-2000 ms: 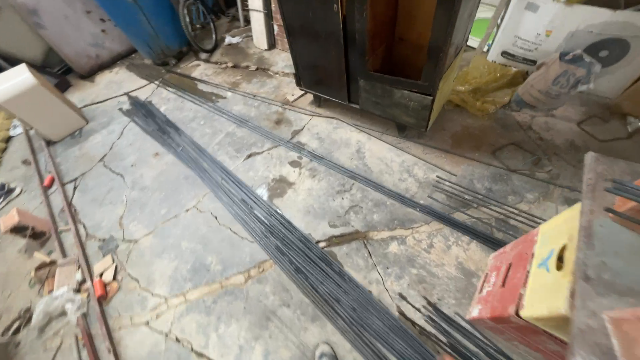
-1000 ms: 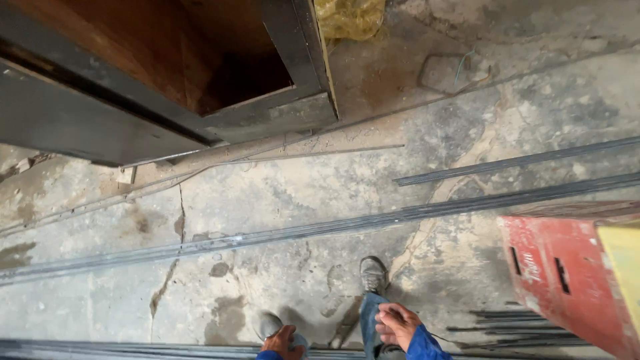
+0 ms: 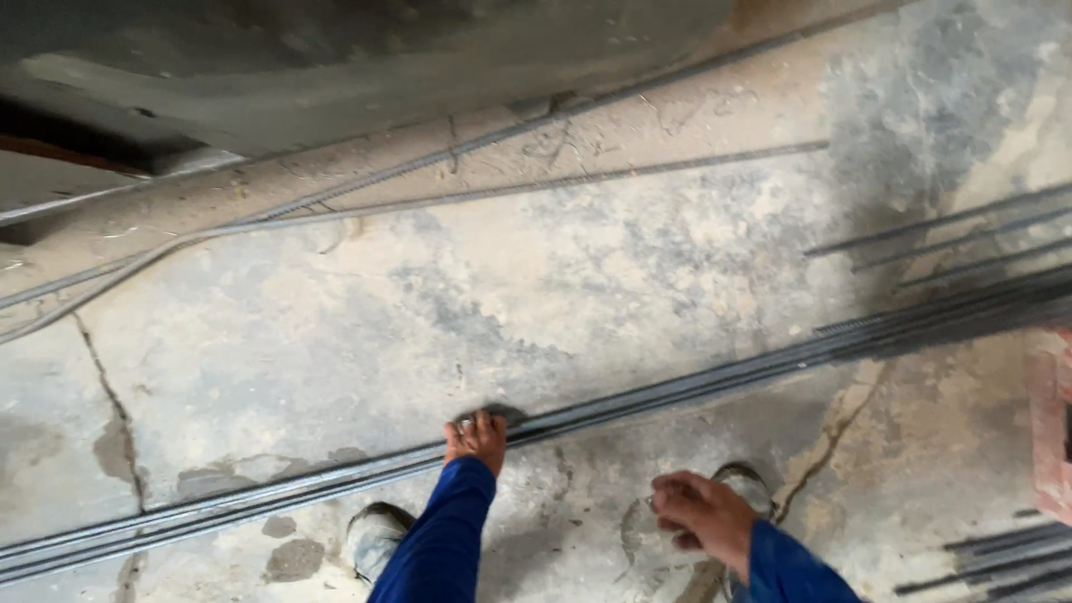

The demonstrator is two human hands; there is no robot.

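Long thin steel rebars (image 3: 670,394) lie in a narrow bundle on the cracked concrete floor, running from the lower left up to the right. My left hand (image 3: 476,437), in a blue sleeve, has its fingers curled over the bundle near its middle. My right hand (image 3: 703,515) hangs to the right, below the bundle, with its fingers bent and apart and nothing seen in it. It is slightly blurred, over my right shoe (image 3: 744,486). More loose rebars (image 3: 946,226) lie just above the bundle at the right.
A dark cabinet (image 3: 377,75) stands along the top left. Beside its base lie thin ribbed bars (image 3: 536,184). A red crate (image 3: 1048,419) is at the right edge, with short rebar ends (image 3: 1005,557) below it. My left shoe (image 3: 377,536) is on the floor left of my arm.
My left hand has moved up from the lower edge of the view onto the narrow rebar bundle. A second ago both hands were low in front of my legs. The view has come nearer the floor.
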